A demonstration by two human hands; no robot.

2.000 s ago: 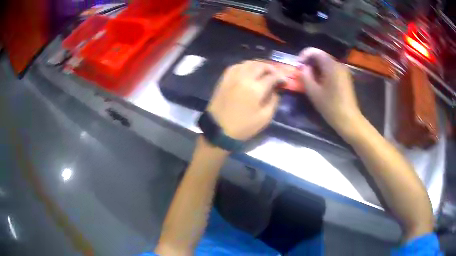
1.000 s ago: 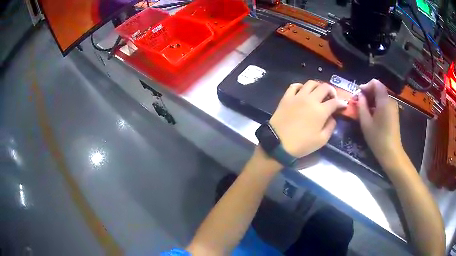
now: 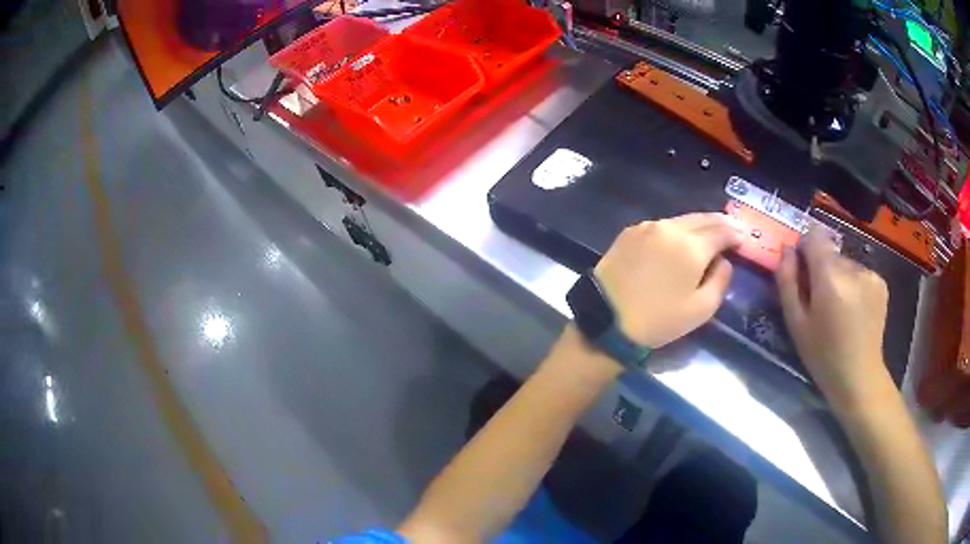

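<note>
An orange-pink carrier plate [image 3: 762,236] lies on the black base block [image 3: 628,170], against a short silver-white marked strip [image 3: 768,202]. My left hand [image 3: 672,274], with a dark watch on the wrist, has its thumb and fingertips on the plate's left end. My right hand [image 3: 835,303] has its fingertips on the plate's right end. Both hands are bare. Small details show on the plate's face between the hands; whether a tiny part is under the fingertips cannot be told.
Red parts bins [image 3: 402,90] with small dark parts stand at the left. A black machine head [image 3: 824,69] hangs behind the block. Orange guide plates [image 3: 686,106] line the rear edge. Stacked carrier plates [image 3: 945,340] are at the right edge. A monitor [image 3: 202,37] is upper left.
The view has steadied and shifted, so things sit lower in it. My hands have moved apart from their close pinch, and more of the plate shows between them.
</note>
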